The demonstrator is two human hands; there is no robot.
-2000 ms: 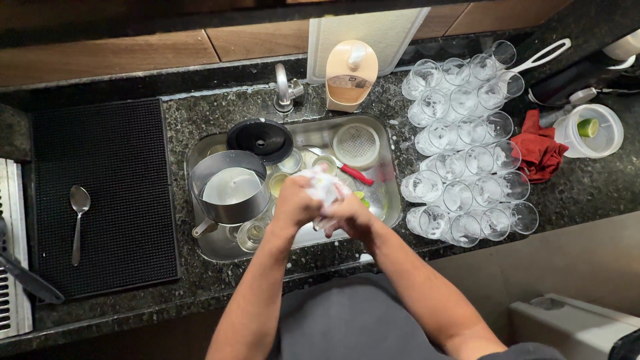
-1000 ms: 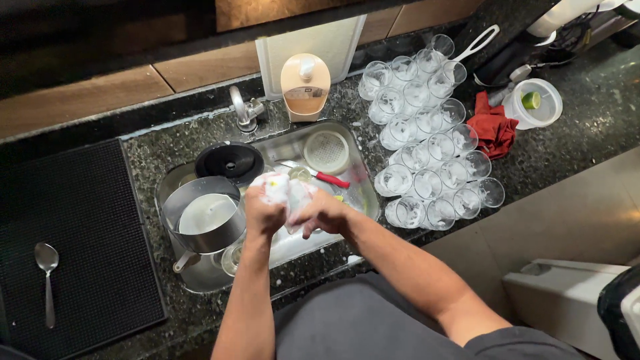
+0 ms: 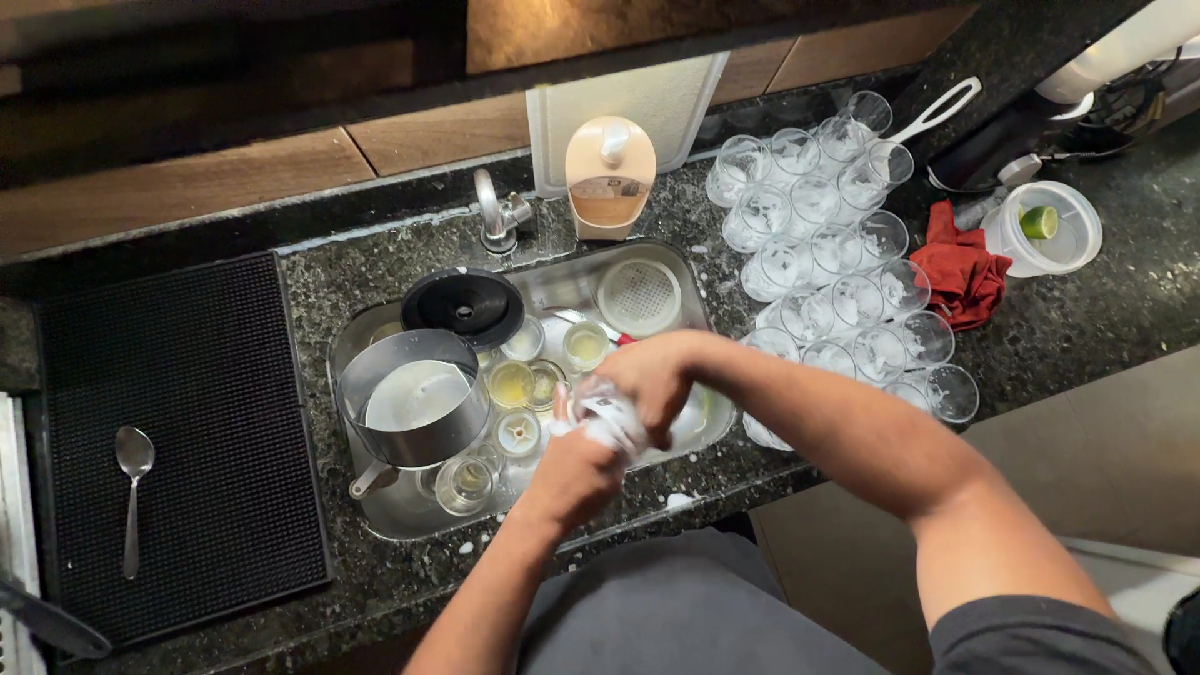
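Over the right half of the steel sink (image 3: 553, 469), my left hand (image 3: 581, 469) is closed round a soapy clear glass (image 3: 605, 408). My right hand (image 3: 652, 380) is at the mouth of that glass, its fingers mostly hidden; foam covers part of both hands. Left of them in the sink are a steel pot (image 3: 412, 441) with whitish liquid, a black round lid (image 3: 462, 307) and several small glasses (image 3: 512, 382), some with yellowish liquid. A white perforated strainer (image 3: 639, 296) lies behind my right hand, beside a knife with a red handle (image 3: 625, 338), partly covered.
Several rows of foamy glasses (image 3: 837, 248) stand right of the sink, near a red cloth (image 3: 956, 272) and a plastic tub (image 3: 1078, 225) with a lime piece (image 3: 1039, 222). Behind are a faucet (image 3: 497, 216) and soap dispenser (image 3: 609, 178). A spoon (image 3: 134, 497) lies on the black mat (image 3: 216, 412).
My right hand has turned over the glass, and its elbow now sticks out farther to the right. Both hands stay together above the sink. The view has shifted.
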